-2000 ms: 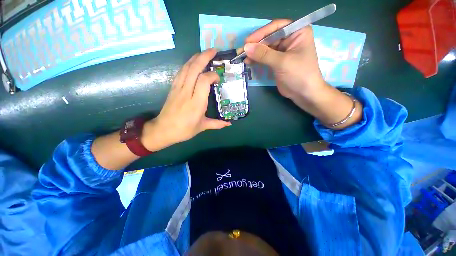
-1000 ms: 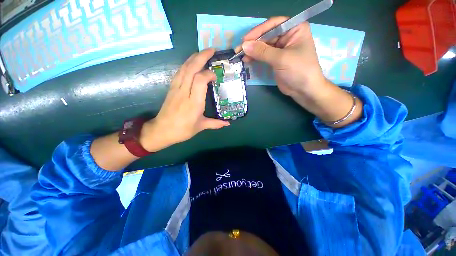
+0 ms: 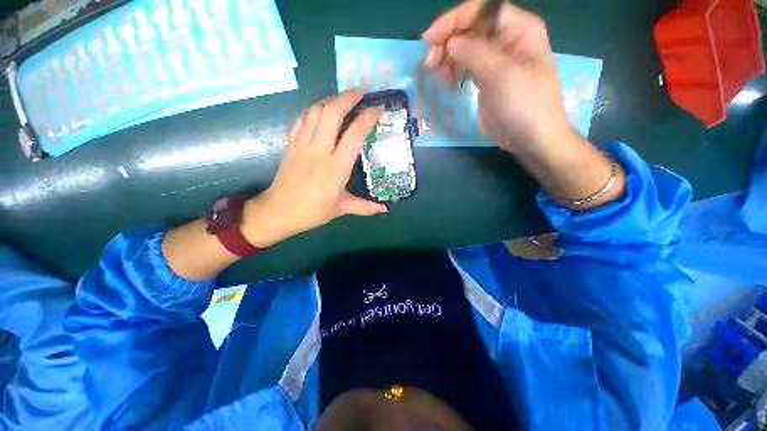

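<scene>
The half-assembled phone unit (image 3: pixel 390 156), black-rimmed with a green board and a silver-white area, lies in front of me. My left hand (image 3: pixel 315 168) holds it by its left side, fingers at the top and thumb at the bottom. My right hand (image 3: pixel 505 76) is raised over the light blue sticker sheet (image 3: pixel 362 61), off the phone, and looks blurred. It holds the tweezers (image 3: pixel 488 10), now seen as a dark, blurred shape between the fingers; their tip is not clear. The sheet bears pale shapes and is partly covered by my right hand.
Spare sticker sheets (image 3: pixel 160 63) with rows of white shapes lie at the upper left. A red parts bin (image 3: pixel 706 55) stands at the upper right. A small white piece (image 3: pixel 124 172) lies on the dark green bench (image 3: pixel 277 244).
My right hand has moved up and right, away from the phone, and the tweezers have turned from lying slanted across the hand. My left hand still holds the phone.
</scene>
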